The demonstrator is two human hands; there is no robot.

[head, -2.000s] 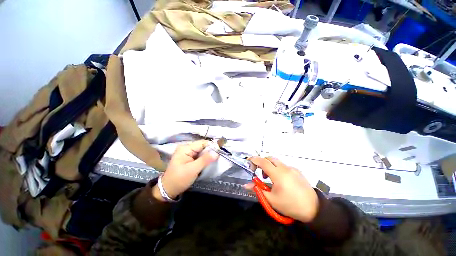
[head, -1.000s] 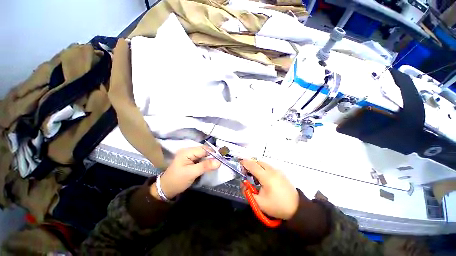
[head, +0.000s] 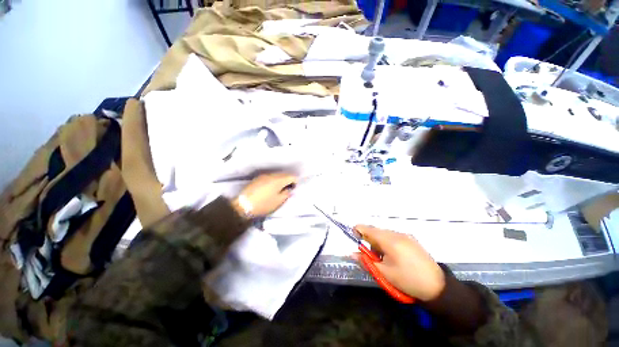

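My right hand (head: 404, 263) holds the red-handled scissors (head: 370, 256) at the table's front edge, blades pointing up and left, away from the cloth. My left hand (head: 268, 192) is on the white lining fabric (head: 197, 135), left of the needle area; its fingers are blurred and partly hidden, so I cannot tell if they grip it. A flap of the lining (head: 268, 261) with a dark edge hangs over the table's front edge below my left forearm. A khaki strip (head: 140, 162) runs along the lining's left side.
The white sewing machine (head: 417, 101) stands at right, a black strap (head: 499, 101) and dark device (head: 448, 148) on its arm. Small brown patches (head: 514, 234) lie right on the table (head: 434, 234). A khaki and navy heap (head: 81, 162) hangs left; khaki cloth (head: 224, 44) lies behind.
My left hand has moved up and away from the scissor tips onto the lining. A lining flap now hangs over the front edge. The scissors have moved right, and the view has shifted.
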